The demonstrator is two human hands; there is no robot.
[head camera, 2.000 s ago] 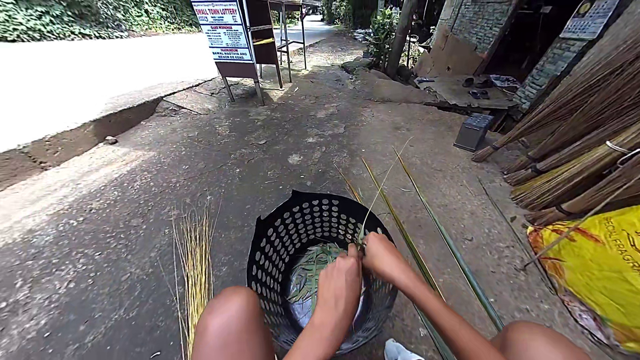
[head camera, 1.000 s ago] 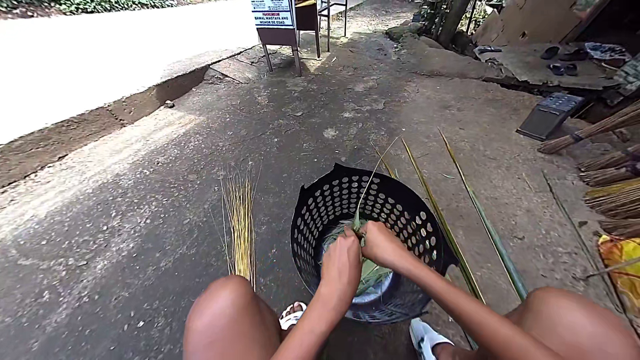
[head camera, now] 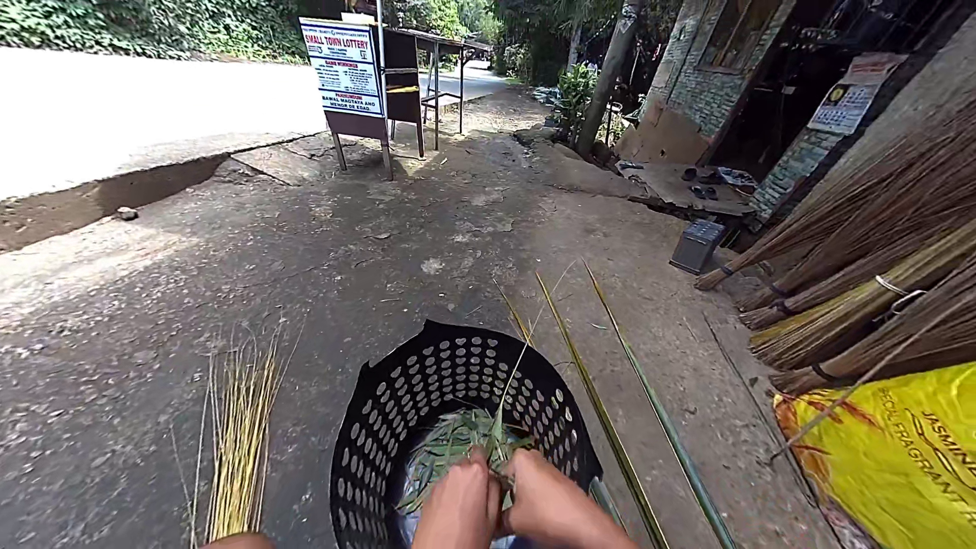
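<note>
Over a black perforated plastic basket (head camera: 366, 427), my left hand (head camera: 461, 499) and my right hand (head camera: 553, 496) are close together, both closed on a thin green palm leaflet (head camera: 499, 415) whose tip points up and away. Green leaf strips (head camera: 435, 465) lie inside the basket. To the left of the basket is a bunch of thin yellow midribs (head camera: 242, 442). Long palm fronds or stalks (head camera: 610, 427) lie on the ground at its right, one of them greener (head camera: 671, 427). My fingertips are partly hidden by my hands.
Bundled stick brooms (head camera: 862, 290) lean at the right above a yellow printed sack (head camera: 892, 450). A grey battery-like box (head camera: 697, 245) stands near a doorstep with slippers (head camera: 703, 183). A signboard on a wooden stand (head camera: 351, 84) is ahead, beside the concrete road edge (head camera: 152, 168).
The view tilts down and shifts, then rises again. Both hands stay together over the basket and now sit lower, nearer its front side.
</note>
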